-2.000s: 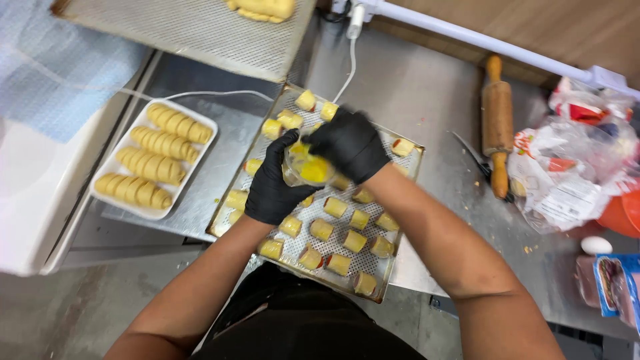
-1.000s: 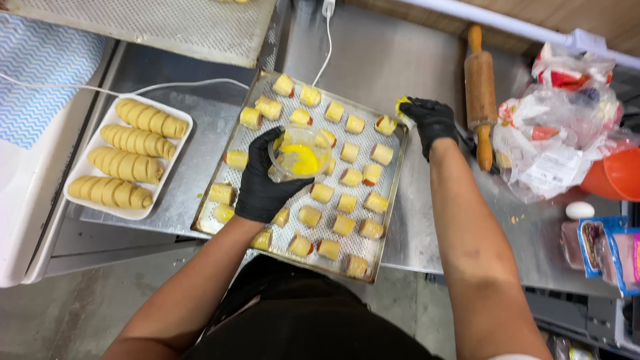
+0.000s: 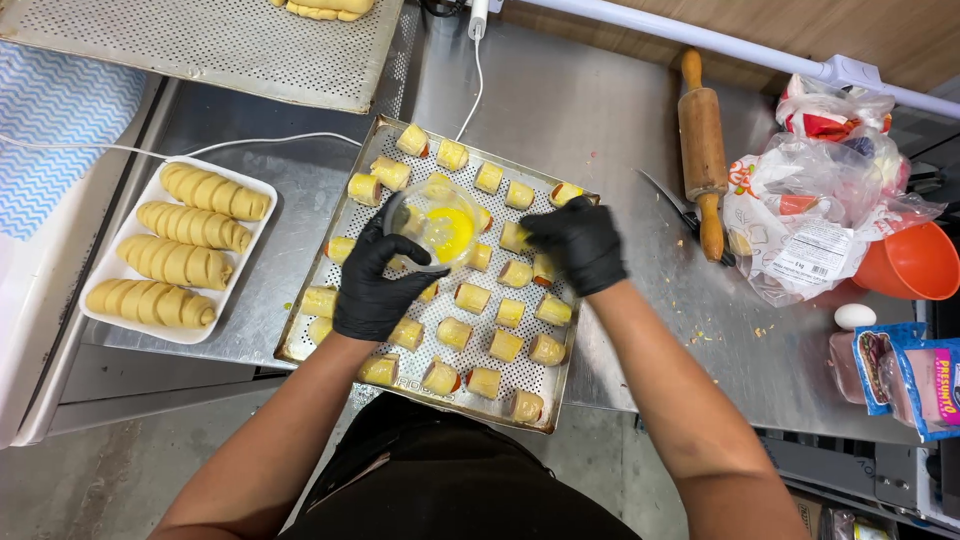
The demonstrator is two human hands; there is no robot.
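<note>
My left hand (image 3: 382,274), in a black glove, holds a clear plastic cup (image 3: 435,223) with yellow liquid, like beaten egg, tilted above a perforated metal baking tray (image 3: 559,382). Small dough-wrapped sausage rolls (image 3: 472,298) stand in rows on the tray, many with a glossy yellow surface. My right hand (image 3: 577,244), also black-gloved and slightly blurred, is over the tray's right side beside a roll (image 3: 514,237). Its fingers are bent together; whatever they may hold is hidden behind them.
Left of the tray, a white foam tray (image 3: 262,195) bears several rolled dough pieces. At the right lie a wooden rolling pin (image 3: 702,142), a knife (image 3: 671,196), plastic bags (image 3: 806,202), an orange bowl (image 3: 911,262), an egg (image 3: 855,316) and packaged ham (image 3: 930,382). Another perforated tray (image 3: 225,45) is at upper left.
My right hand has moved left from beyond the tray's right edge to over the rolls. Two seconds ago it was at the cup. The left hand keeps hold of the cup.
</note>
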